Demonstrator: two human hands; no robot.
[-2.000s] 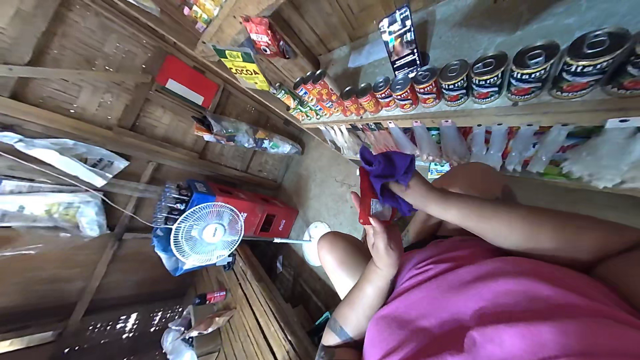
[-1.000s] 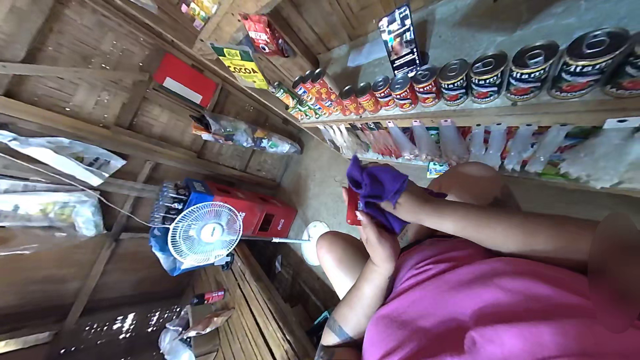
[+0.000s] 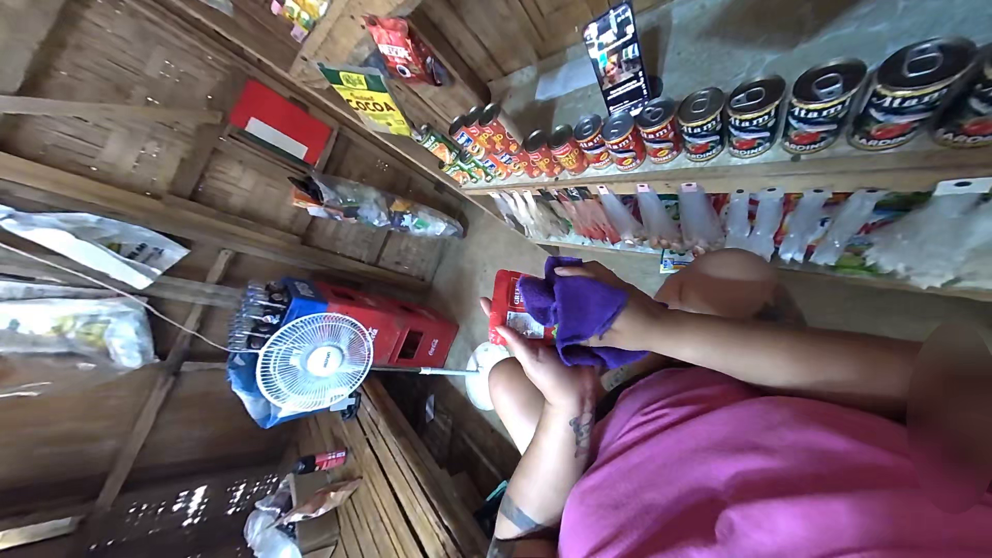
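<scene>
My left hand (image 3: 546,372) holds a red packet or container (image 3: 508,298) with a pale label, its thumb along the near edge and fingertips showing behind. A purple cloth (image 3: 593,310) is bunched in my right hand (image 3: 624,310) and lies against the right part of the red item, covering some of it. Most of my right fingers are hidden by the cloth. Both hands are close together above my lap, between my knees and the shelf.
Cans (image 3: 701,128) line a wooden shelf (image 3: 728,170), with a lit phone (image 3: 618,62) behind them. Small plastic bags (image 3: 701,221) hang below. A white fan (image 3: 324,361) stands beside red crates (image 3: 411,337) with bottles. At lower left is a slatted wooden bench (image 3: 395,465).
The cloth in my right hand has shifted over the red item, which was more covered one second ago and shows more now. My left hand keeps holding it.
</scene>
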